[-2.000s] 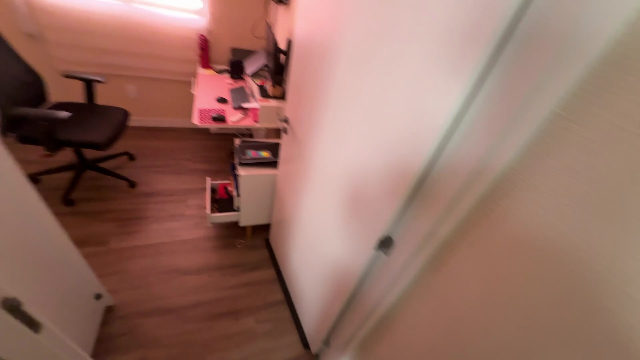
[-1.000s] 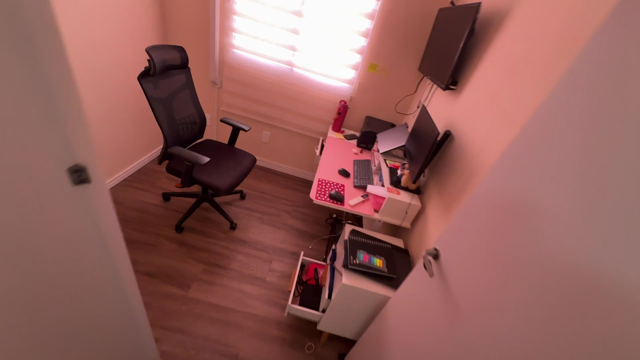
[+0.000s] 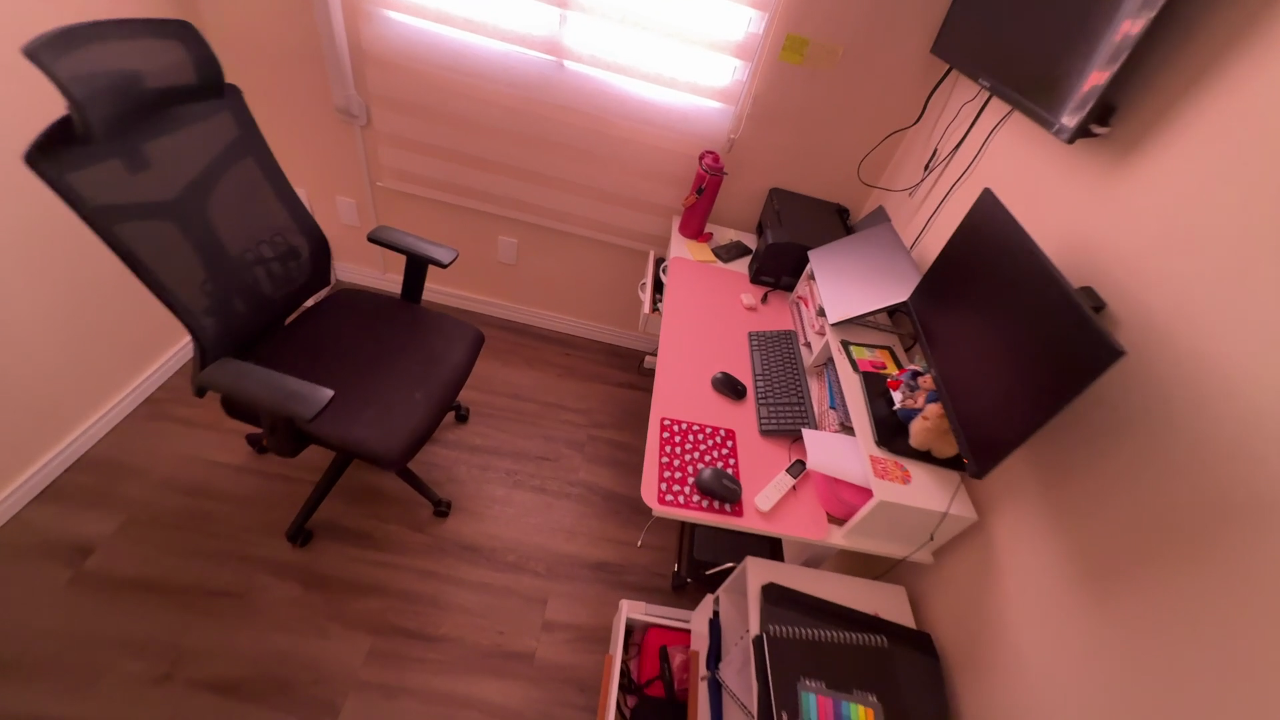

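Neither my left hand nor my right hand shows in the head view. On the desk's pink mat (image 3: 695, 330) lie a black keyboard (image 3: 782, 382), a black mouse (image 3: 729, 385) and a white remote control (image 3: 780, 487). A second black mouse (image 3: 718, 485) rests on a red patterned mouse pad (image 3: 690, 450). Behind them, a monitor (image 3: 1010, 335) and a silver laptop (image 3: 866, 268) stand on a white riser. A pink-red bottle (image 3: 702, 197) is upright at the desk's far end, beside a black box-shaped device (image 3: 795, 235).
At left stands a black mesh office chair (image 3: 360, 370) on the wood floor (image 3: 480, 590). An open drawer (image 3: 655, 610) juts from a white cabinet (image 3: 830, 580) bearing a black spiral notebook (image 3: 840, 650). A screen (image 3: 1045, 55) hangs on the right wall, with cables below it.
The view has moved from the doorway into the room. The door and its frame, seen earlier, are out of view; the chair and desk appear nearer.
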